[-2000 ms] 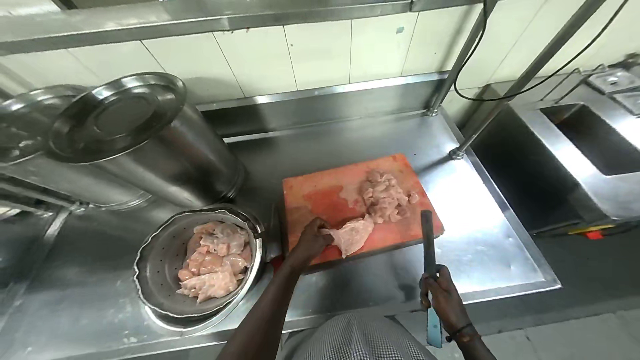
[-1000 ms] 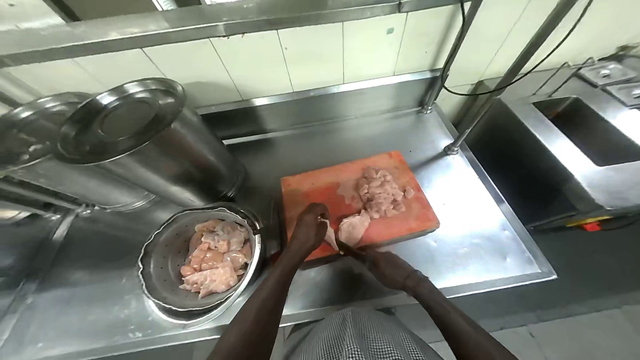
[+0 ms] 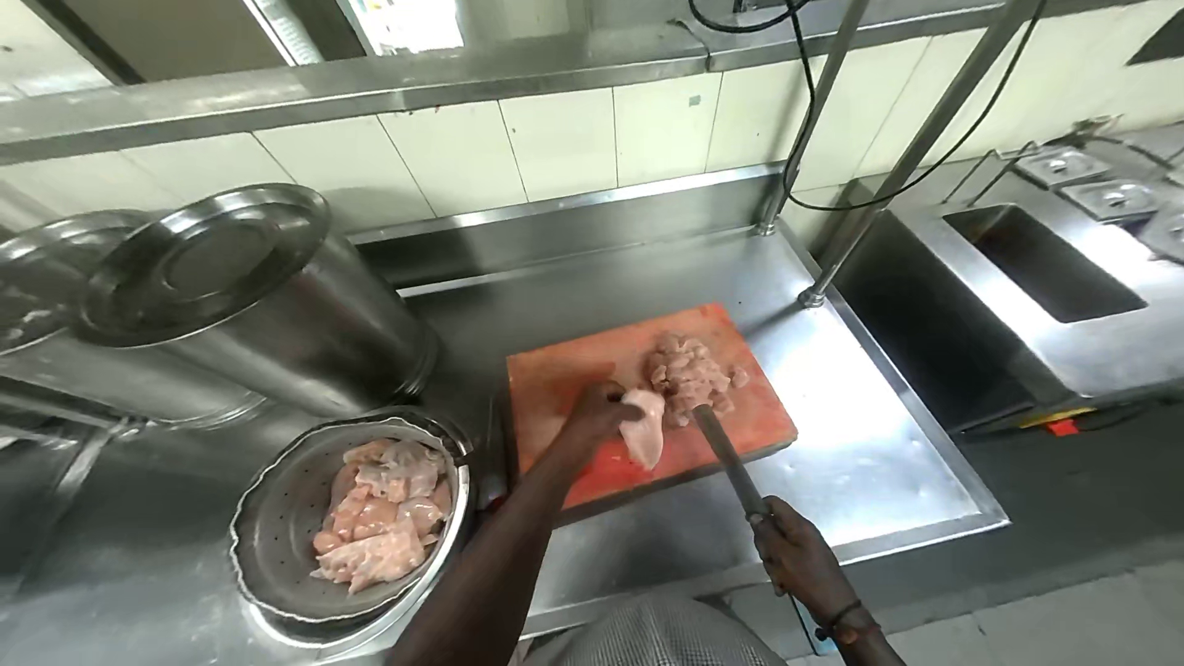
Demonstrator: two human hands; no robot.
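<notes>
My left hand (image 3: pixel 601 407) grips the upper end of a pale piece of raw meat (image 3: pixel 644 433) on the orange cutting board (image 3: pixel 555 375). In my right hand (image 3: pixel 797 553), near the counter's front edge, is the handle of a long-bladed knife (image 3: pixel 731 460). The blade slants up and left across the board, its tip beside a pile of cut raw meat chunks (image 3: pixel 692 375). To the left of the board, larger raw meat pieces (image 3: pixel 384 513) lie in a perforated metal colander (image 3: pixel 277 536) with a wavy rim, set in a metal basin.
Two large lidded steel pots (image 3: pixel 277 305) stand at the back left. The steel counter (image 3: pixel 592 277) has a raised back edge against the tiled wall. Metal posts (image 3: pixel 902 162) rise at its right corner, with a black cable (image 3: pixel 962 139) hanging near them. A steel unit with a rectangular well (image 3: pixel 1045 264) is beyond.
The knife, which was at the meat by my left hand a second ago, is now to its right. My right hand has drawn back toward the counter's front edge.
</notes>
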